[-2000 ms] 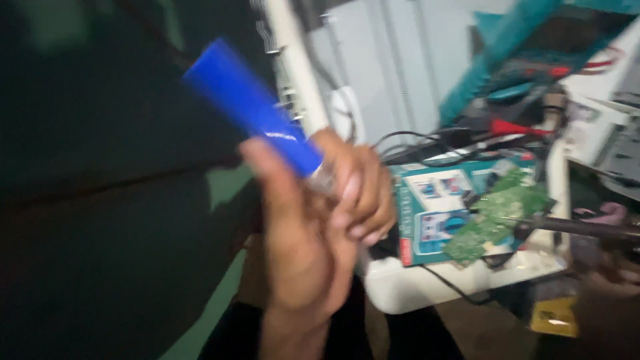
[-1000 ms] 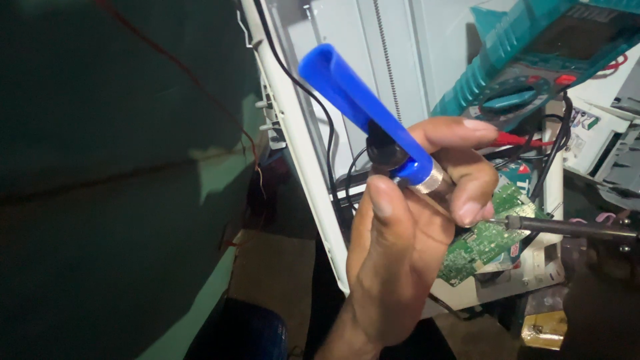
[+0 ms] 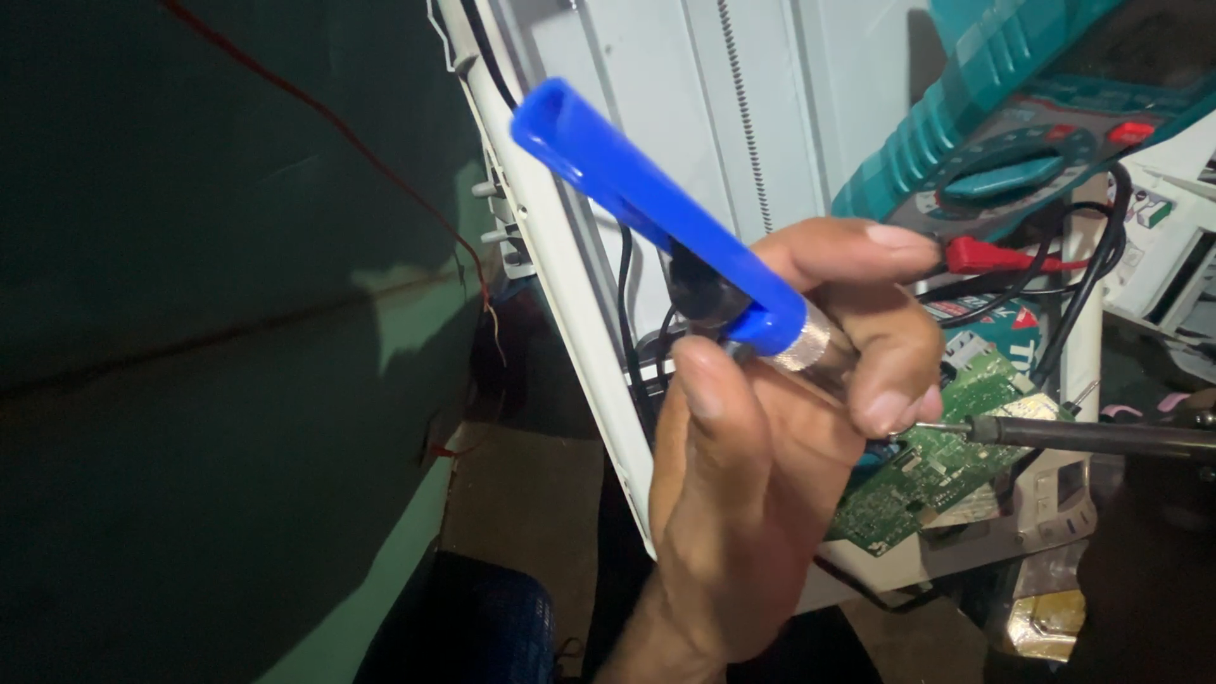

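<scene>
Palm up, my left hand [image 3: 760, 456] grips a tube with a long blue plastic part [image 3: 646, 180] and a silvery ribbed band; the end lies hidden in the fingers. A dark rounded thing [image 3: 703, 285] sits beside the blue part, above the thumb. From the right edge comes a soldering iron [image 3: 1073, 434], its thin metal tip at the fingertips; whether it touches what they hold is unclear. My right hand is out of view. Beneath the iron lies a green circuit board [image 3: 931, 470].
A teal multimeter [image 3: 1007, 142] lies upper right, with a red probe plug [image 3: 997, 256] and black leads [image 3: 1083, 294]. A white panel [image 3: 703, 85] with a raised edge stands behind my hand. A thin red wire [image 3: 351, 142] hangs by the dark wall at left.
My left hand with the blue tube has moved right, up to the soldering iron's tip; two seconds ago they were apart. The view has also shifted.
</scene>
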